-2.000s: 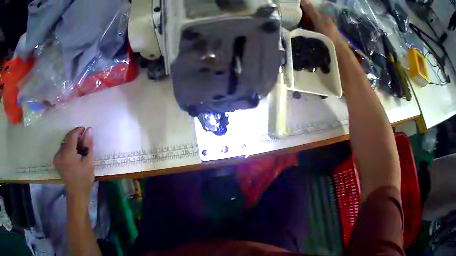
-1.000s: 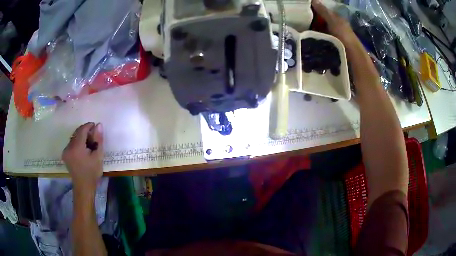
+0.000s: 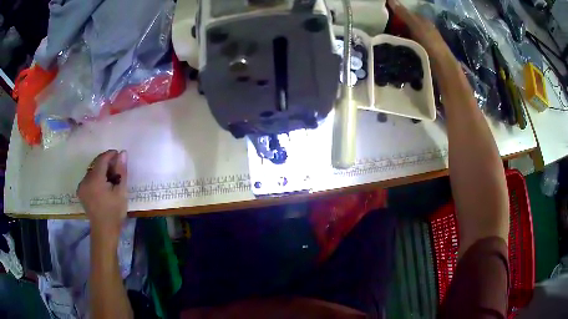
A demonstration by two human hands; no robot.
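The grey slotted face cover of the sewing machine head [image 3: 268,75] hangs at the centre over the glaring needle plate [image 3: 293,177]. The dark button clamp [image 3: 272,149] sits just below the cover. My left hand [image 3: 106,187] rests on the table at the left, its fingers curled round a small dark piece [image 3: 114,179] that may be a button. My right hand [image 3: 408,19] reaches to the back, right of the machine, behind the button tray. Its fingers are cut off by the top edge, so its hold cannot be seen.
The cream button tray [image 3: 402,106] holds dark and pale buttons. The work lamp [image 3: 345,134] stands beside the machine head. Bagged grey cloth [image 3: 118,47] and an orange item [image 3: 31,99] lie left. Pliers [image 3: 507,93] and a yellow item [image 3: 535,86] lie right. A red basket [image 3: 520,230] is below.
The whole view has shifted a little, bringing more of the tray and its pale buttons into sight than at first. Both hands keep about the same places on the table.
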